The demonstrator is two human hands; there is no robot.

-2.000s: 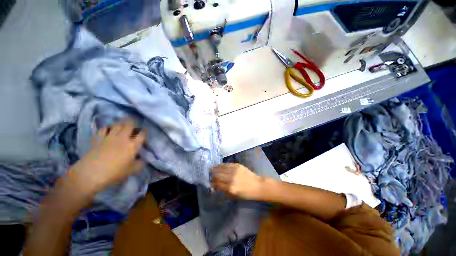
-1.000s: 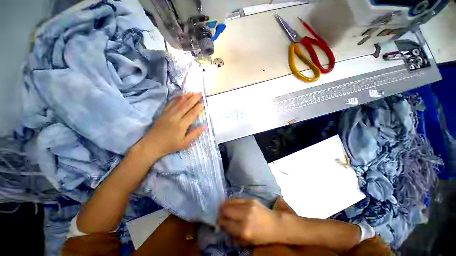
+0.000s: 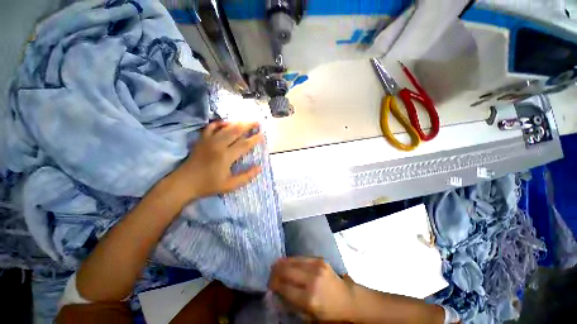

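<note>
A pale blue garment piece (image 3: 88,107) lies heaped left of the needle. Its ribbed shirred band (image 3: 253,221) runs from the presser foot area (image 3: 253,98) down toward my lap. My left hand (image 3: 221,158) lies flat on the band just below the needle, fingers spread, pressing the cloth. My right hand (image 3: 310,285) is closed on the band's lower end at the table's front edge, slightly blurred. The needle tip is lost in the lamp glare.
Scissors (image 3: 408,114) with yellow and red handles lie on the machine bed. A printed ruler strip (image 3: 417,171) runs along the front edge. A white card (image 3: 392,253) lies below the edge. Crumpled blue pieces with strands (image 3: 474,228) are at lower right. Metal fittings (image 3: 528,126) sit at the bed's right end.
My left hand has moved from the heap onto the band by the needle. The band now lies stretched straight, and my right hand is lower. The camera view has shifted.
</note>
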